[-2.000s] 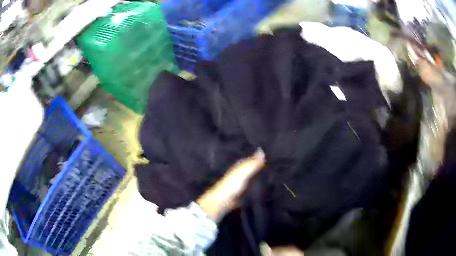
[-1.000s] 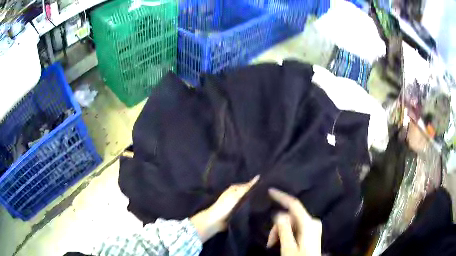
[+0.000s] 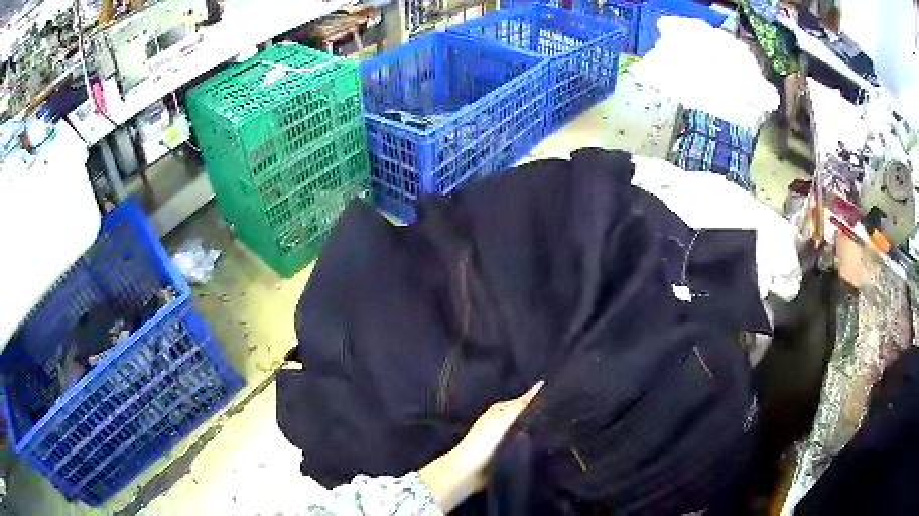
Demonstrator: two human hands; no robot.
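Observation:
A dark navy garment piece (image 3: pixel 564 272) lies spread and bunched in front of me over a pale support, with folds running in toward my hand. A small white label (image 3: pixel 682 292) and short orange stitch lines show on it. My left hand (image 3: pixel 494 428) comes in from the bottom, in a light patterned sleeve, its fingers and thumb pinching a fold of the cloth near the lower middle. My right hand is not in view.
A blue crate (image 3: pixel 131 373) holding dark bits stands at left. A green crate (image 3: pixel 287 151) and blue crates (image 3: pixel 453 111) stand behind the garment. White cloth (image 3: pixel 705 76) and a striped piece (image 3: pixel 713 146) lie at back right. The worn table edge (image 3: pixel 841 383) is at right.
My right hand, over the cloth a second ago, has left the picture. My left hand still holds the fold. The view has shifted and the garment sits slightly lower and to the right.

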